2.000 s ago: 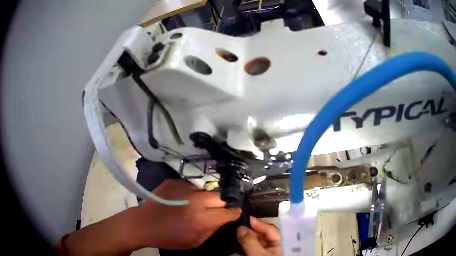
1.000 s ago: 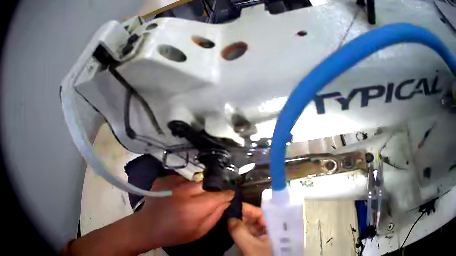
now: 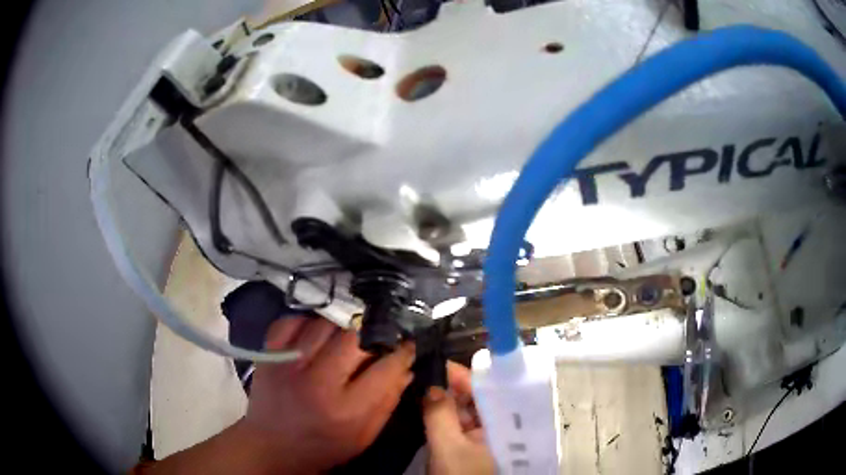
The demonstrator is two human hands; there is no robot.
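Note:
A black fabric bag (image 3: 394, 436) lies under the needle area of the white sewing machine head (image 3: 445, 139). A dark part of the fabric also shows beyond my left hand. My left hand (image 3: 320, 390) presses on the fabric, its fingertips just left of and below the dark presser foot area (image 3: 380, 311). My right hand (image 3: 455, 427) pinches the fabric edge between thumb and fingers, right of my left hand. It is partly hidden by the white lamp block. The needle point itself is not visible.
A blue gooseneck (image 3: 519, 204) curves down to a white lamp block (image 3: 515, 408) close over my right hand. A white curved guard (image 3: 139, 278) hangs at left. The metal arm bed (image 3: 594, 301) runs right, with a slim silver tool (image 3: 700, 362) beyond it on the worn tabletop (image 3: 608, 417).
The view has shifted, so the machine sits further left and higher. My left hand's fingers are more bent and spread on the fabric. My right hand still pinches the edge.

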